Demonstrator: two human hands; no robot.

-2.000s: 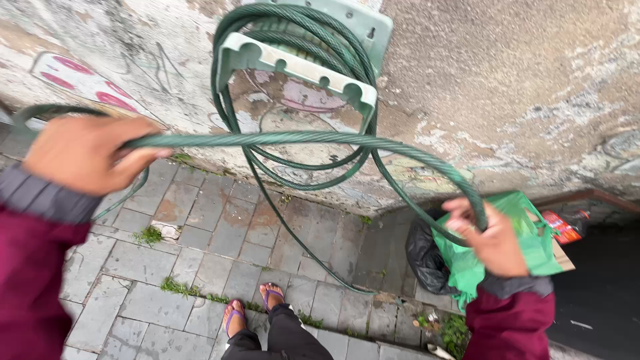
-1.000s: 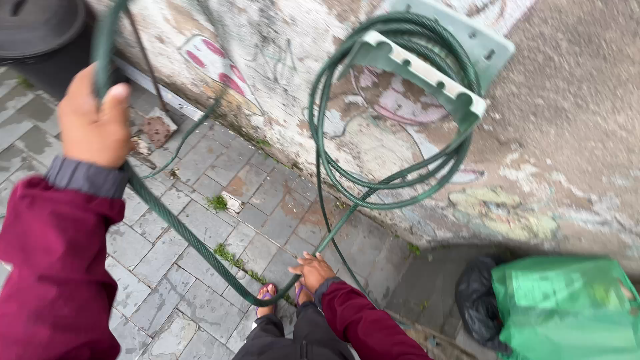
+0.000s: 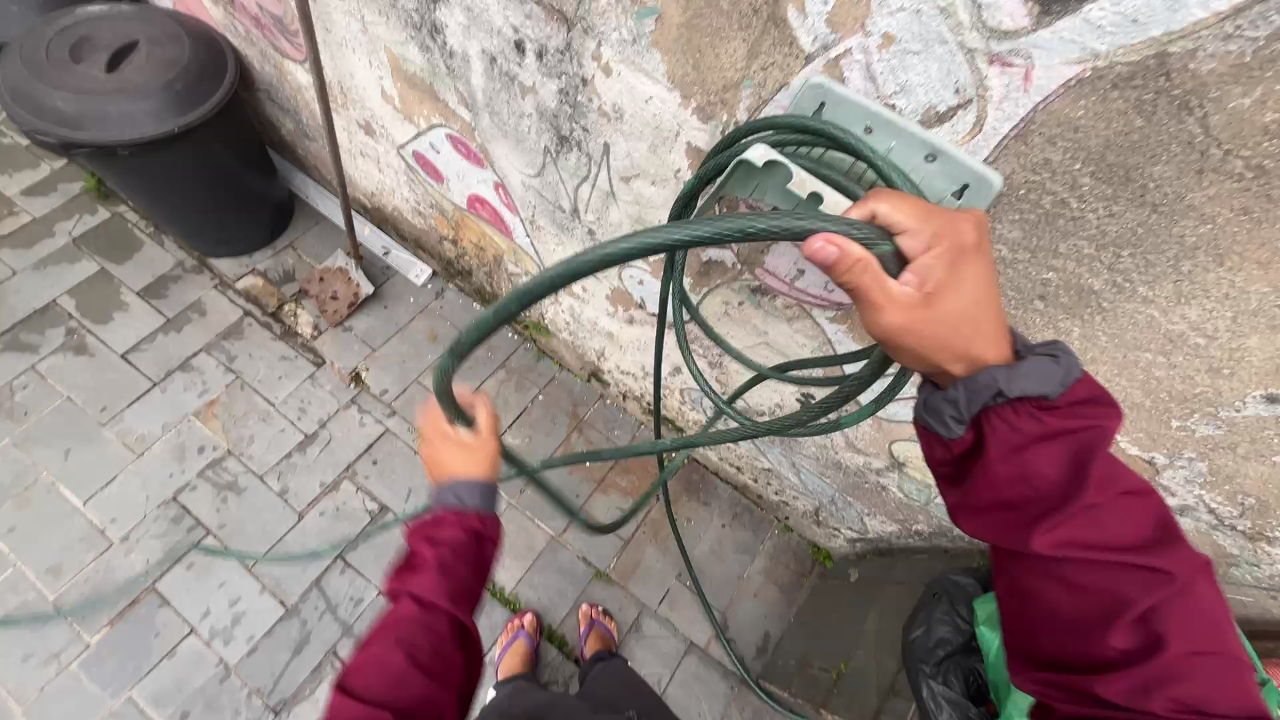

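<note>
A green garden hose (image 3: 640, 240) arcs between my two hands. My right hand (image 3: 930, 280) grips it just in front of the pale green plastic hose hanger (image 3: 900, 140) on the wall. Lower and to the left, my left hand (image 3: 460, 435) is closed around the same hose, slightly blurred. Several coils hang over the hanger, and a loop sags below between my left hand and the coils. One thin length drops from the coils to the pavement; another runs off to the left, blurred.
A black lidded bin (image 3: 170, 130) stands at the upper left, near a thin pole (image 3: 330, 130) and a broken chunk (image 3: 337, 290) by the wall base. A black plastic bag (image 3: 945, 640) and a green bag (image 3: 998, 650) lie at lower right. My sandalled feet are on stone paving (image 3: 230, 420).
My right hand has risen from low by my feet to the hanger, holding the hose. My left hand is lower in view than a second ago. The view has shifted left.
</note>
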